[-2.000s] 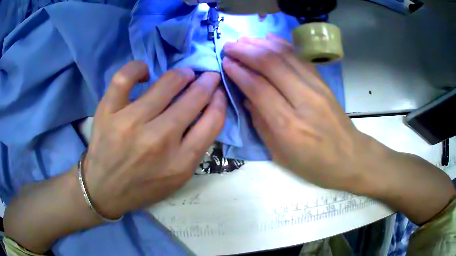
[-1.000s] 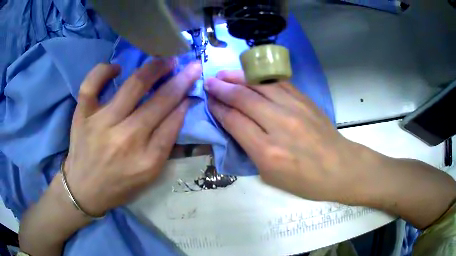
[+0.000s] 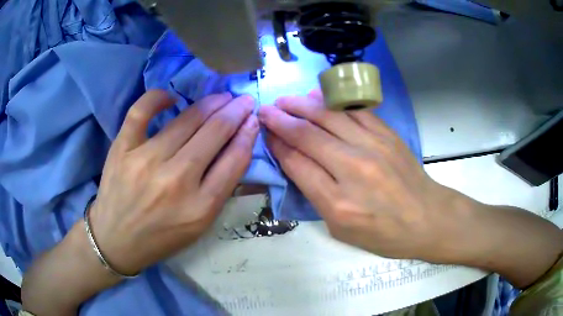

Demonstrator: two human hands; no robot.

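Note:
Light-blue cloth [image 3: 68,117] lies gathered on the left and runs under the presser foot [image 3: 258,74], which is partly hidden by the machine head [image 3: 216,37]. My left hand [image 3: 173,173] lies on the cloth left of the seam, fingertips just in front of the foot. My right hand [image 3: 364,179] lies flat on the panel [image 3: 395,92] right of the seam, fingertips close to the left ones. Both hands press the cloth down, fingers nearly straight. A folded edge [image 3: 271,176] runs between them towards me. The needle tip is hard to see.
The cream knob [image 3: 350,86] hangs over my right fingers. A black phone-like slab [image 3: 536,151] lies at the right with a thin black tool [image 3: 553,191] beside it. A dark worn patch [image 3: 271,225] and ruler marks [image 3: 383,278] show on the white table. Checked cloth shows at lower right.
The view has shifted. The cloth edge between my hands has moved up towards the foot since the first frame, and more of the dark patch shows. Both hands stay on the cloth.

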